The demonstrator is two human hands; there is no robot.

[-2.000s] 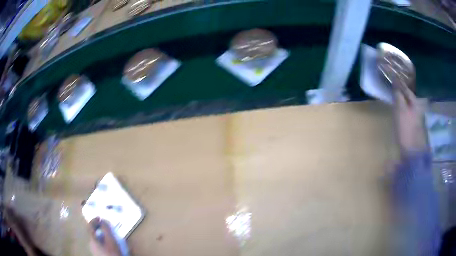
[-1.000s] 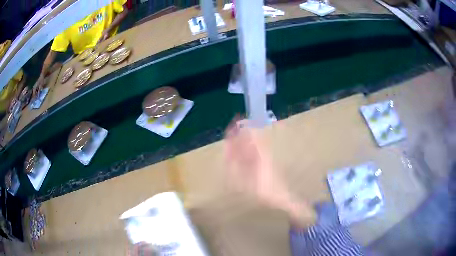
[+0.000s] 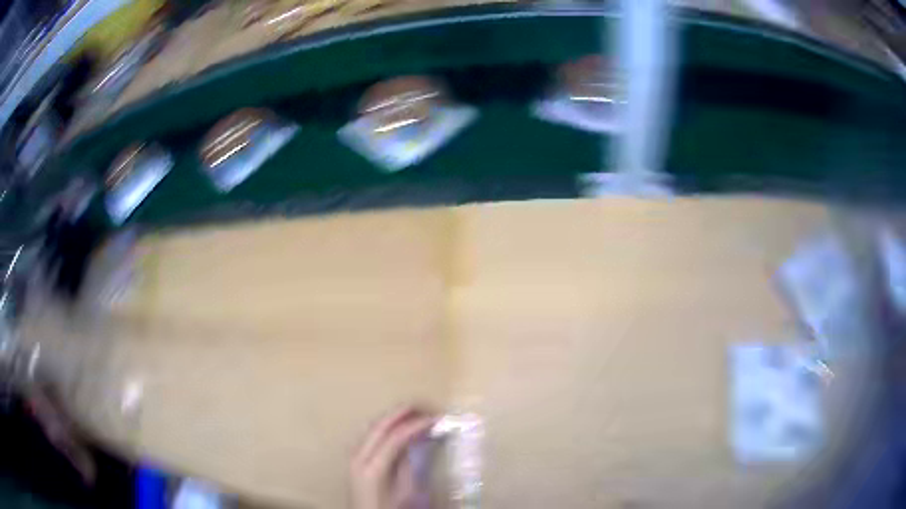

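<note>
The picture is blurred. My left hand [image 3: 382, 459] is at the bottom centre over the tan bench, fingers curled, cut off by the lower edge. A greyish patch shows beside its fingers; I cannot tell if it holds anything. My right hand is not in view; a blurred blue sleeve shows at the lower right edge. A pale square fixture plate [image 3: 777, 406] lies on the bench at the right, with dim spots where posts stand. A second plate [image 3: 821, 282] lies behind it, and part of another is at the right edge.
Beyond the bench [image 3: 596, 318], the green conveyor [image 3: 517, 164] carries several copper housings [image 3: 402, 97] on white plates. A white upright [image 3: 641, 99] stands at the bench's far edge and partly covers one plate. A blue object [image 3: 150, 487] and a white one show at the lower left.
The view has swung right to left. The white plate near my left hand has gone from view. My right hand has left the middle and is out of the picture.
</note>
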